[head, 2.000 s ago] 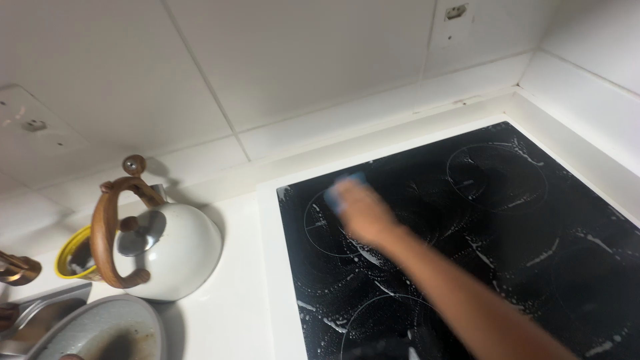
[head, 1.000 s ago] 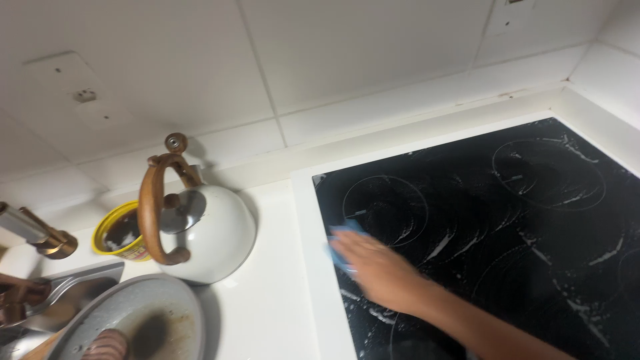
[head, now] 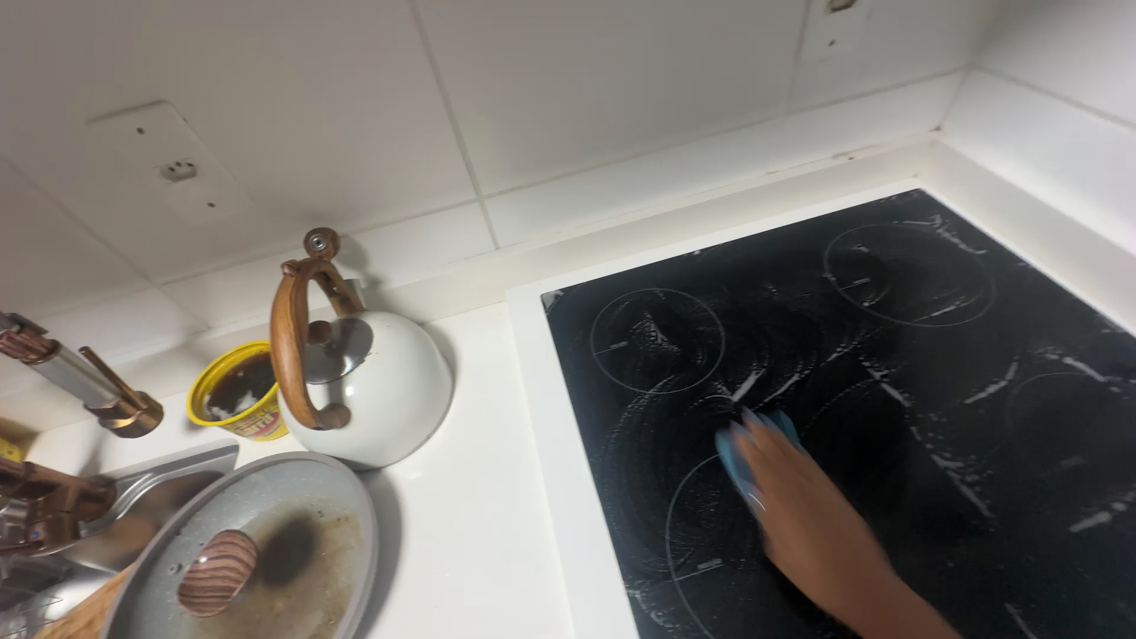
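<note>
My right hand (head: 803,515) presses a blue cloth or sponge (head: 735,457) flat on the black glass cooktop (head: 781,311), between the ring of the left rear burner and that of the left front one. The cloth shows at the fingertips and along the side of the hand; the rest lies hidden under the fingers. White foamy streaks curve across the glass around it. My left hand is out of view.
Left of the cooktop, a white kettle (head: 382,399) with a wooden handle stands on the white counter (head: 470,497). Beside it are a yellow tub (head: 202,399) of dark liquid, a grey-rimmed lid (head: 302,568) with a wood-patterned knob, a metal sink (head: 169,484) and a copper-coloured faucet (head: 124,413).
My right hand has moved with the blue cloth from the cooktop's left rear burner to its left edge, then rightward toward the middle. The view has shifted.
</note>
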